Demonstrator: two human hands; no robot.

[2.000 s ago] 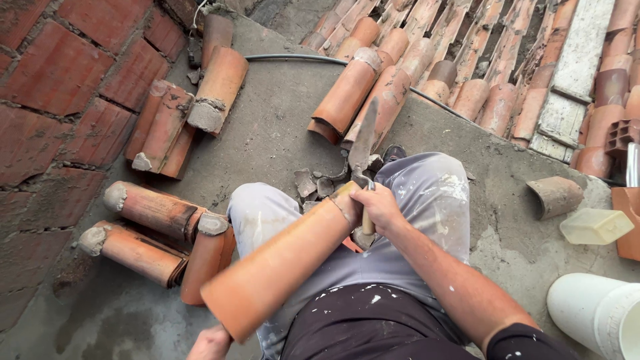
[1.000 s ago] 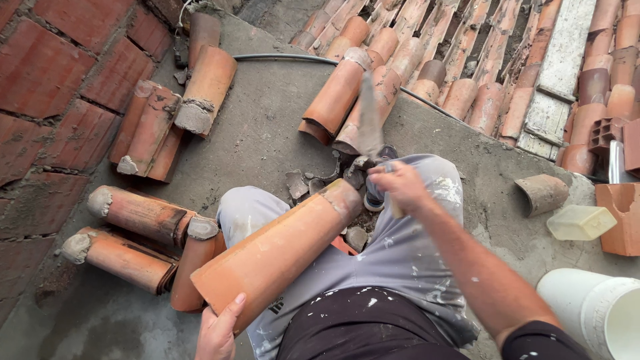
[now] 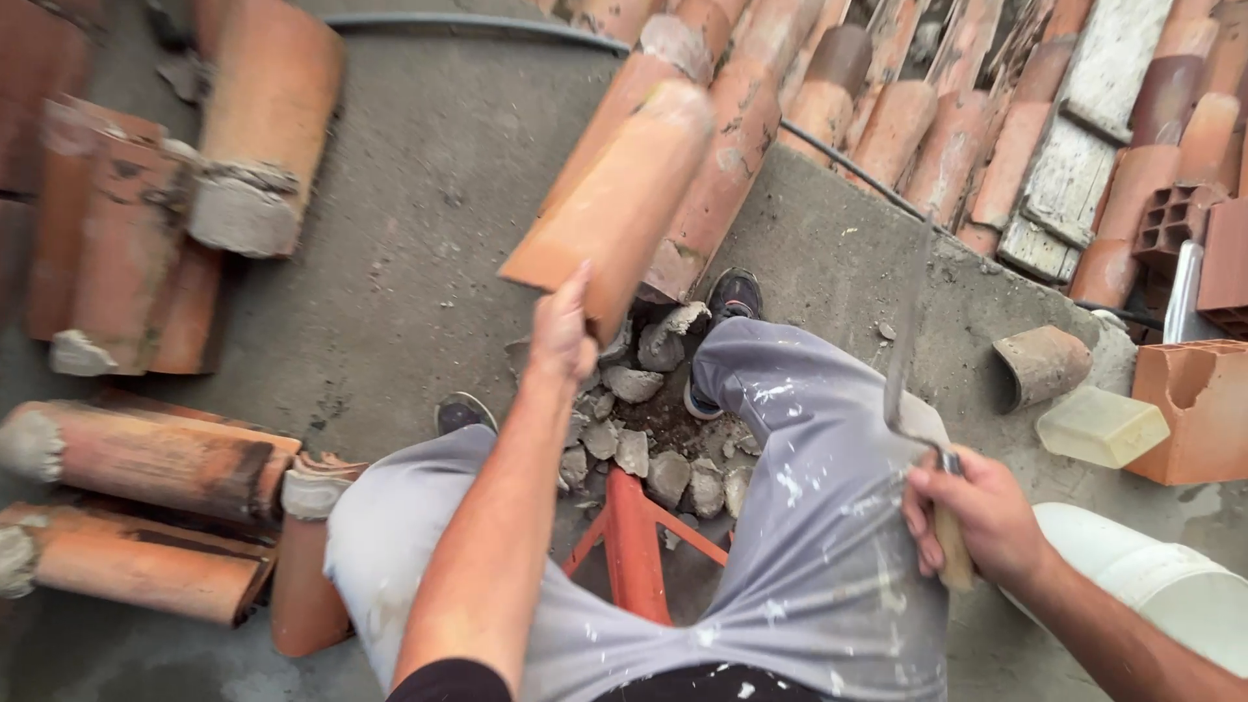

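My left hand (image 3: 565, 336) grips the lower end of a curved clay roof tile (image 3: 624, 195), which is held out over other tiles at the upper middle and looks blurred at its far end. My right hand (image 3: 975, 517) is closed round the wooden handle of a mason's trowel (image 3: 907, 331), whose blade points up and is seen nearly edge-on. Between my feet lie broken lumps of mortar (image 3: 632, 383). Just beyond them rests a clay tile (image 3: 720, 166) on the concrete, beside the held one.
Stacked clay tiles (image 3: 127, 234) and more tiles (image 3: 156, 458) lie at the left. A white bucket (image 3: 1150, 575), a translucent plastic tub (image 3: 1102, 426), a hollow brick (image 3: 1194, 409) and a short tile piece (image 3: 1043, 366) are at the right. A cable (image 3: 848, 161) runs along the tiled roof's edge.
The tile has gone from over my lap to the tiles ahead, carried by my left hand. My right hand has drawn back to the right with the trowel, which was near the tile's far end.
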